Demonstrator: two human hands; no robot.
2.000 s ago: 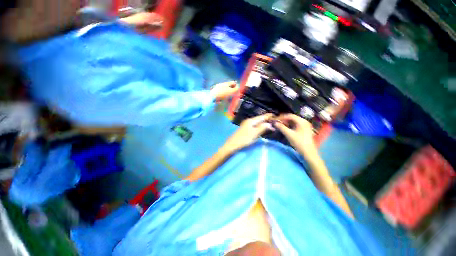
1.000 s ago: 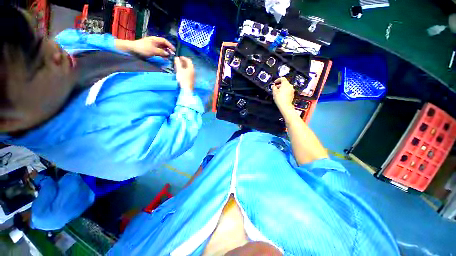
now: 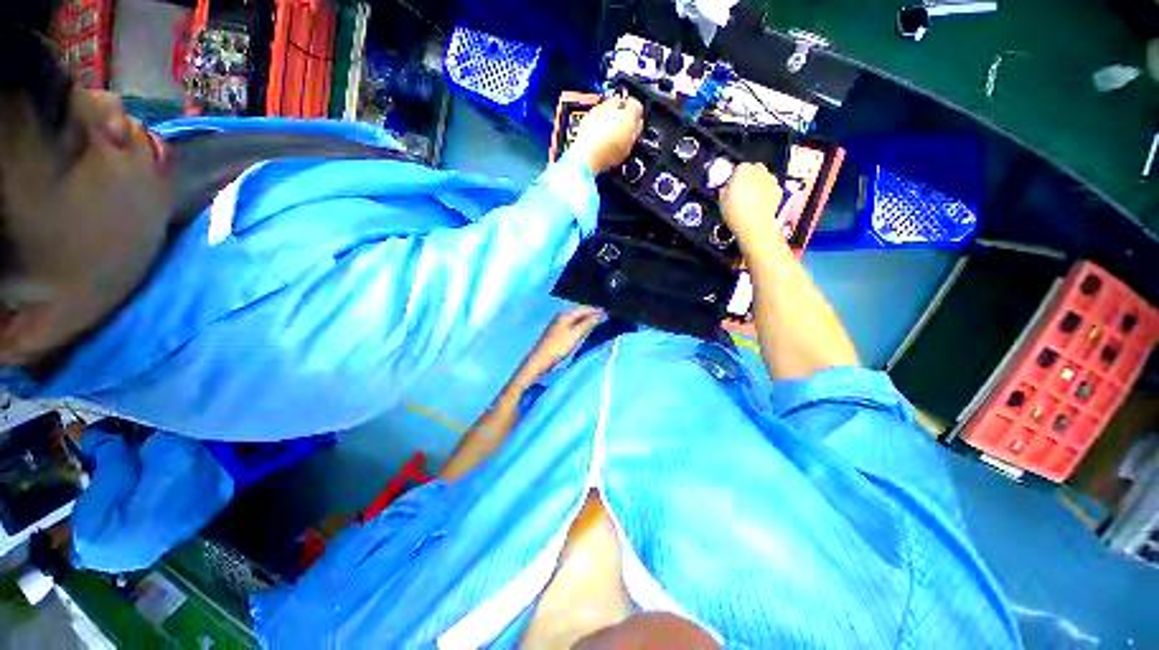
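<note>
A long black compartment tray point(image 3: 652, 211) lies tilted across an orange-red tray point(image 3: 833, 191), with round, silver-rimmed watch heads point(image 3: 667, 188) in several pockets. A second black tray point(image 3: 655, 290) lies nearer me, with a few pieces at its left. My right hand point(image 3: 752, 201) is at the right part of the upper tray, fingers curled beside a pale round piece point(image 3: 721, 172); whether it grips anything is hidden. My left hand point(image 3: 568, 333) is small, at the lower tray's near left edge; its grip is unclear.
Another person's hand point(image 3: 610, 133) is at the upper tray's left end, the blue sleeve point(image 3: 420, 305) crossing from the left. Blue perforated stools point(image 3: 918, 210) stand either side. A red parts tray point(image 3: 1065, 371) is at right, a green bench point(image 3: 1042, 108) at upper right.
The other person's hand has reached right onto the upper tray. My left hand has come into view at the lower tray's edge. My right hand has shifted slightly right.
</note>
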